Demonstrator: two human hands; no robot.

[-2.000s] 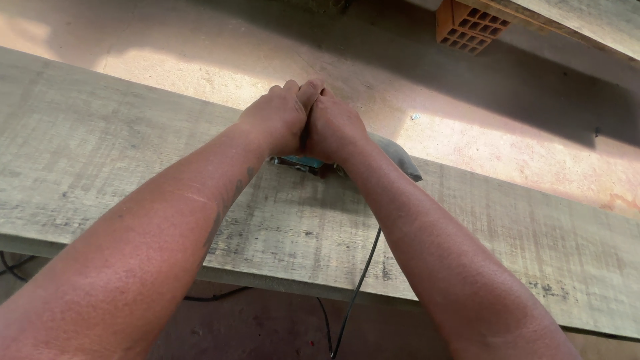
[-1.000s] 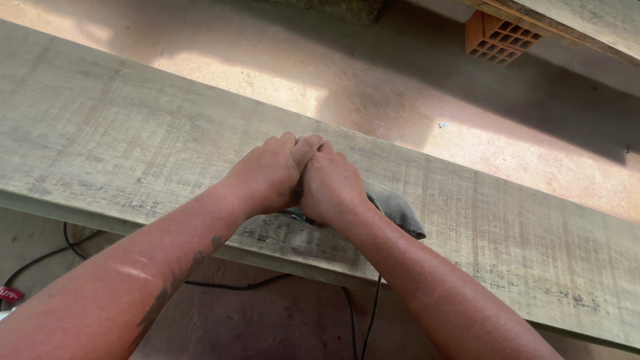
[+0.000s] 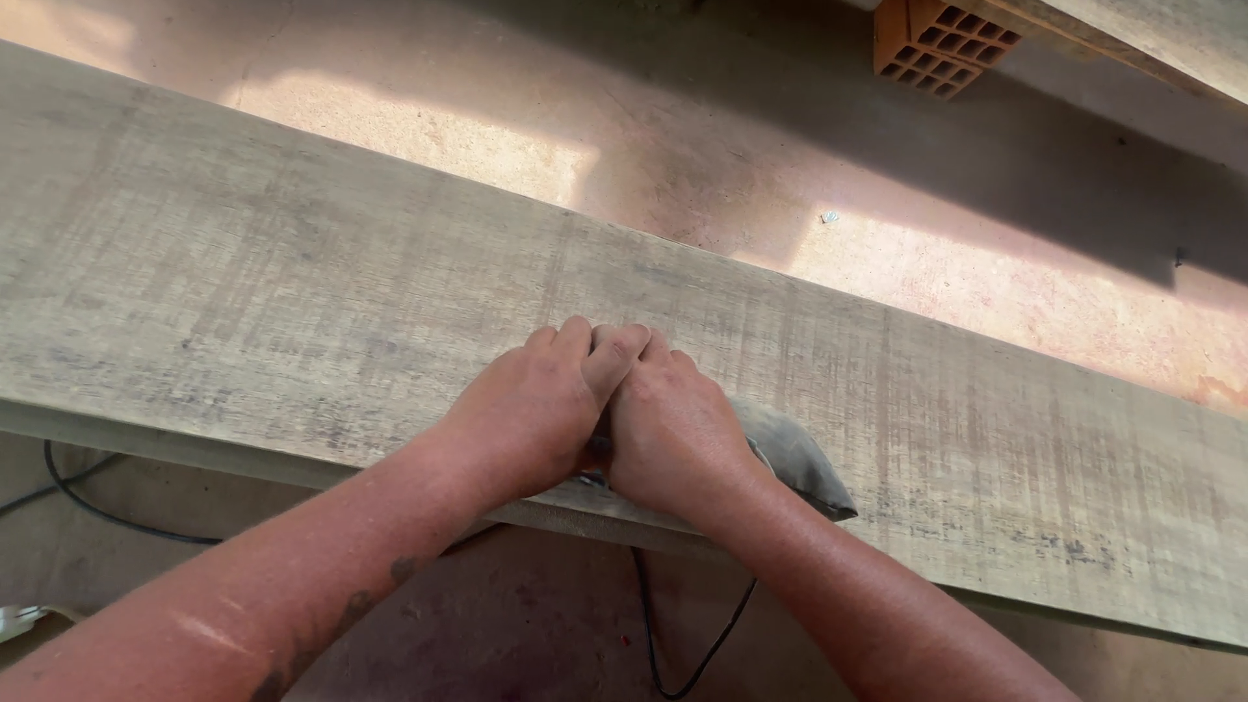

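Both my left hand (image 3: 531, 409) and my right hand (image 3: 673, 424) are closed side by side, touching, over a power tool, probably a sander, which they mostly hide. A grey cloth dust bag (image 3: 795, 458) sticks out to the right of my right hand. The tool lies near the front edge of a long, rough wooden plank (image 3: 292, 273), and its underside cannot be seen. A black cord (image 3: 648, 624) hangs in a loop below the plank's front edge.
Beyond the plank lies a concrete floor (image 3: 712, 185) with sunlit patches. A hollow clay brick (image 3: 936, 49) is under another wooden board (image 3: 1121, 49) at the top right. More black cable (image 3: 127, 522) runs over the floor at the lower left.
My two hands, together on the tool, have moved across the plank from its far edge towards its front edge. The dust bag has come along with them.
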